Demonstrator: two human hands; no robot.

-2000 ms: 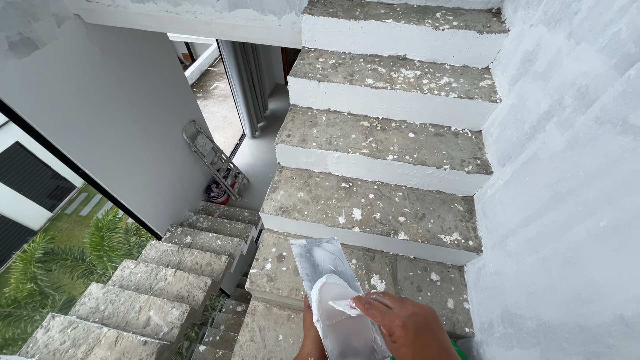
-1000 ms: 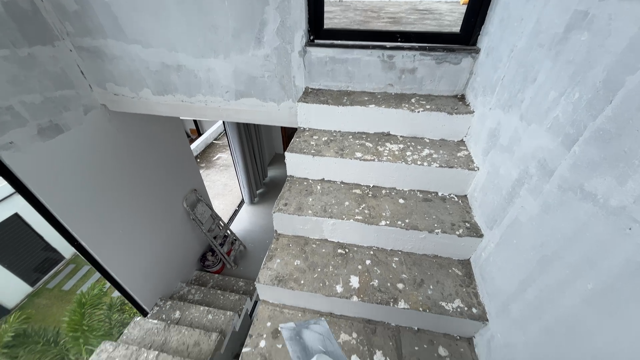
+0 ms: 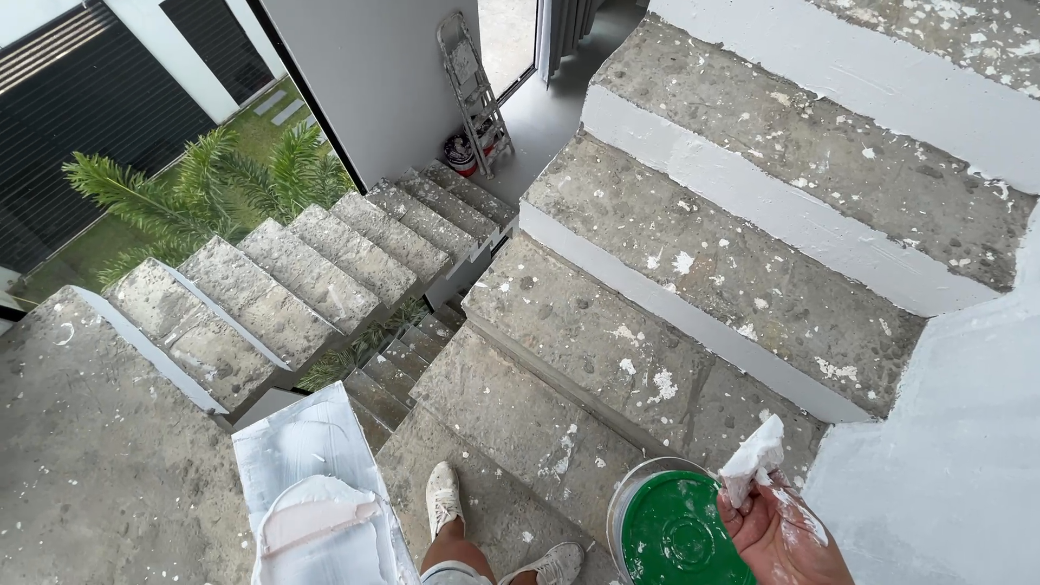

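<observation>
My right hand (image 3: 784,532), smeared with white paste, grips a small flat spreader (image 3: 754,459) coated in the same paste, above the right edge of a green bucket lid (image 3: 682,524). At the bottom left is a wide, flat metal plastering blade (image 3: 305,439) bearing a thick mound of white filler (image 3: 321,528). My left hand is out of view, so its hold on this blade cannot be seen. Both of my feet, in white shoes (image 3: 444,496), are on the concrete steps between the blade and the bucket.
Rough concrete stairs (image 3: 731,252) with white risers climb to the upper right beside a grey-white wall (image 3: 951,455). A lower flight (image 3: 284,268) with an open side descends toward a stepladder (image 3: 471,81) and a paint bucket (image 3: 461,154). Palm fronds grow beyond it.
The view has swung down and left. Two seconds ago both hands were together at the filler-loaded blade; now my right hand is apart from it at the right, and my left is out of view.
</observation>
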